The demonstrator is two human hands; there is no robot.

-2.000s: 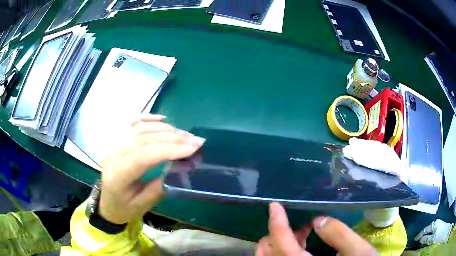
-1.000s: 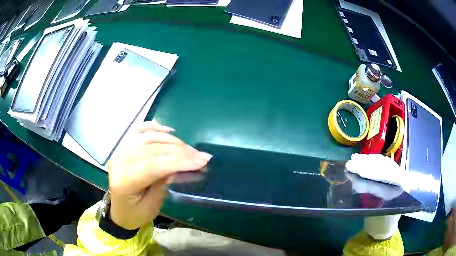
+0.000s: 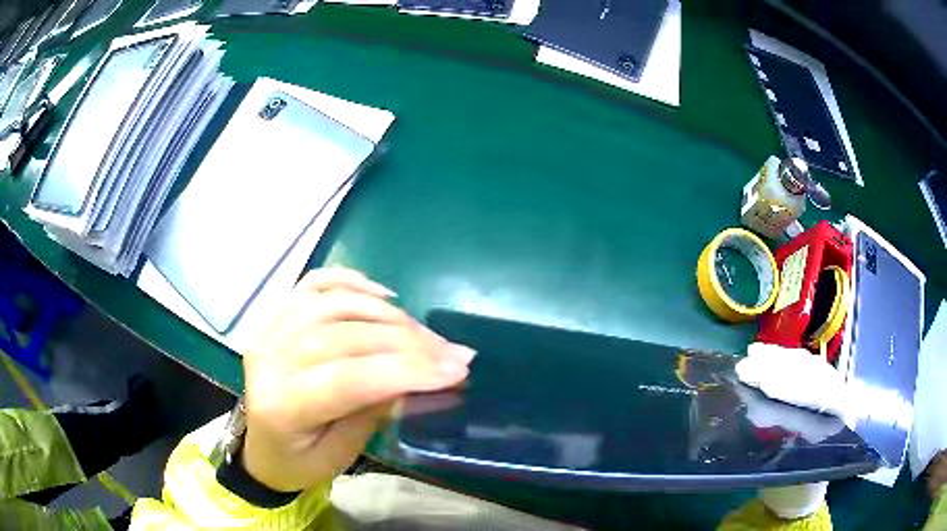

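A dark glossy tablet back cover (image 3: pixel 582 415) is held over the bench's near edge, its long near edge facing me, with faint lettering and reflections on its face. My bare left hand (image 3: pixel 337 379), with a black wristband, grips its left end, fingers on top. My right hand (image 3: pixel 794 382), in a white glove, grips its right end; the glove's fingers lie on the top face and its wrist shows below the near edge. The thumbs are hidden under the cover.
A silvery housing (image 3: pixel 260 202) lies on white sheets, beside a stack of housings (image 3: pixel 130 135). At right are a yellow tape roll (image 3: pixel 737 275), red tape dispenser (image 3: pixel 807 285), small bottle (image 3: pixel 774 197) and another housing (image 3: pixel 885 332). More housings lie along the far side.
The other bare hand pointing at the cover's near edge two seconds ago is gone. The cover and both my hands sit slightly lower and further right in view; the view has shifted too.
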